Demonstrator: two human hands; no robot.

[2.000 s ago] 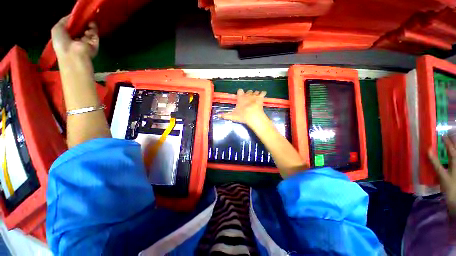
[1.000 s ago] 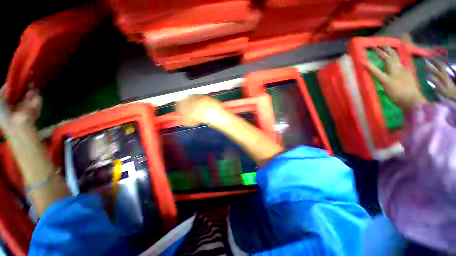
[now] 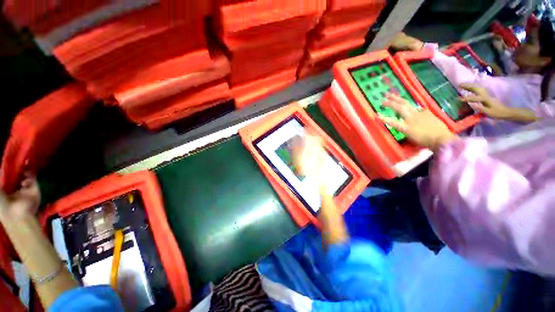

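Note:
My left hand [image 3: 23, 198] is at the left edge, its fingers at the lower end of a raised orange-red foam tray [image 3: 42, 125], which it appears to grip. My right hand [image 3: 310, 161] is blurred, over a tablet with a white screen [image 3: 333, 177] and a dark green picture. No grip shows; whether it touches the glass cannot be told. This tablet lies in an orange-red foam tray [image 3: 255, 129]. An open tablet [image 3: 143, 244] with a yellow strip over a white block lies in another tray [image 3: 170, 256] at the lower left.
Several orange-red trays [image 3: 268, 55] are stacked along the far side. A pale rail [image 3: 188, 146] edges the green bench [image 3: 219, 189]. At right, a person in pink [image 3: 487, 189] has a hand on a green-screened tablet [image 3: 368, 79]. More people work beyond.
The view has turned right. The sideways dark-screened tablet between the open tablet and the right-hand one no longer shows there. My right hand is now over a white screen. My left hand stays at the raised tray.

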